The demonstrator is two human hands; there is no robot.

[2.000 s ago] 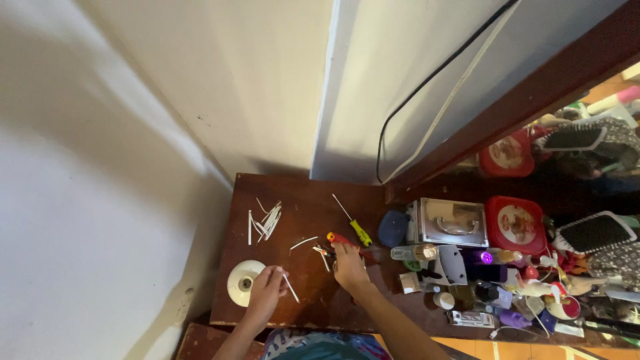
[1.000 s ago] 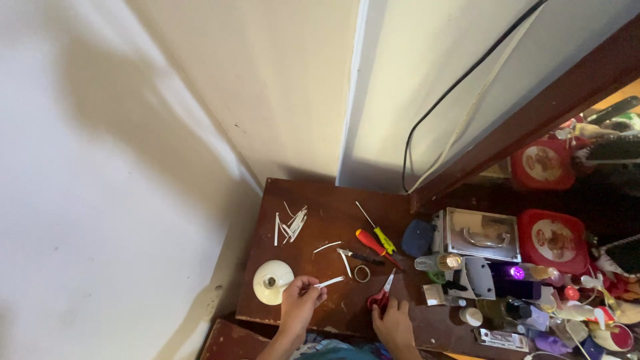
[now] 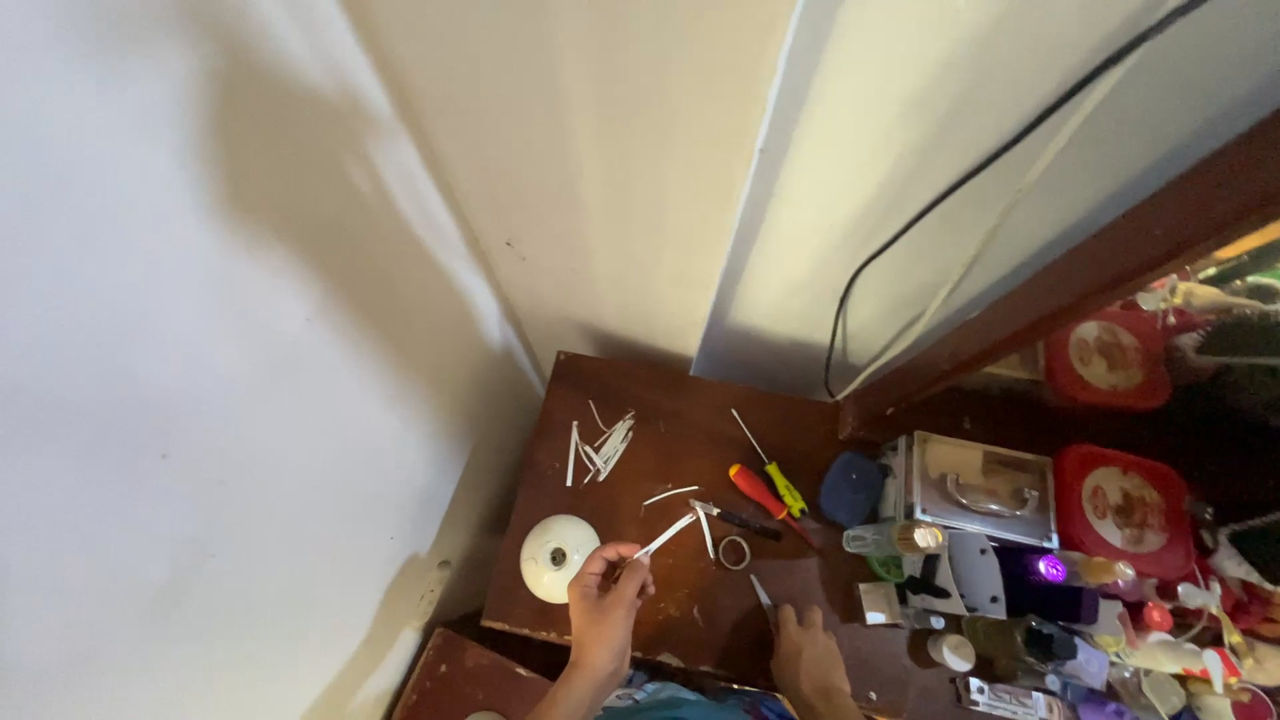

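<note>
My left hand [image 3: 610,595] pinches a thin white strip [image 3: 668,535] between thumb and fingers, just right of a round white ceramic lamp holder [image 3: 548,560]. Low on the wooden tabletop, my right hand [image 3: 808,650] is closed over the handles of scissors; their blades [image 3: 763,597] point up and left, and the handles are hidden. A pile of white strips [image 3: 605,450] lies farther back. Between the hands and the wall are a black-handled cutter [image 3: 745,521], a ring of tape [image 3: 733,552], a red screwdriver [image 3: 762,492] and a yellow-green screwdriver [image 3: 785,488].
Crowded along the right are a blue case [image 3: 851,488], a silver case with a handle [image 3: 985,485], a red container [image 3: 1125,510], bottles and cosmetics, below a framed mirror [image 3: 1110,360]. A black cable [image 3: 960,185] hangs down the wall behind.
My right hand was over the screwdriver and cutter area, then moved down beside the red-handled scissors and now covers their handles. The scissors' blades have turned leftward. My left hand still holds a white strip.
</note>
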